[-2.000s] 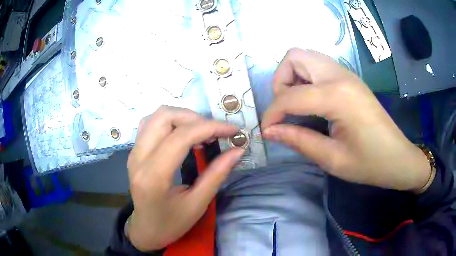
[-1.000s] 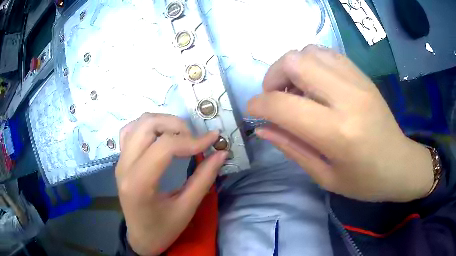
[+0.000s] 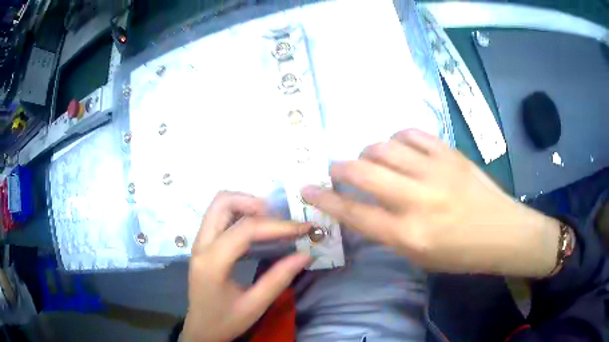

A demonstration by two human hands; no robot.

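Note:
A silver-grey fixture bar (image 3: 325, 252) lies across the right part of a clear tray (image 3: 437, 107), its near end over my lap. Small round components sit in its seats; the lowest (image 3: 317, 234) is brown with a silver rim. My left hand (image 3: 247, 264) is at the bar's near end, index fingertip at the lowest component, thumb apart below it. My right hand (image 3: 427, 207) is over the bar, fingertips covering the seat just above; they are blurred, and whether they hold anything is hidden.
Several small round components (image 3: 167, 179) lie in the tray's left part. A smaller glossy tray (image 3: 87, 207) is at left, below a red button (image 3: 73, 108). A spare bar (image 3: 477, 117) lies at right, beside a black oval object (image 3: 541, 120) on a grey surface.
The view has shifted, so tray and bar appear lower. My right hand has moved from beside the bar to over it, near the second seat from the bottom. My left thumb and index are further apart.

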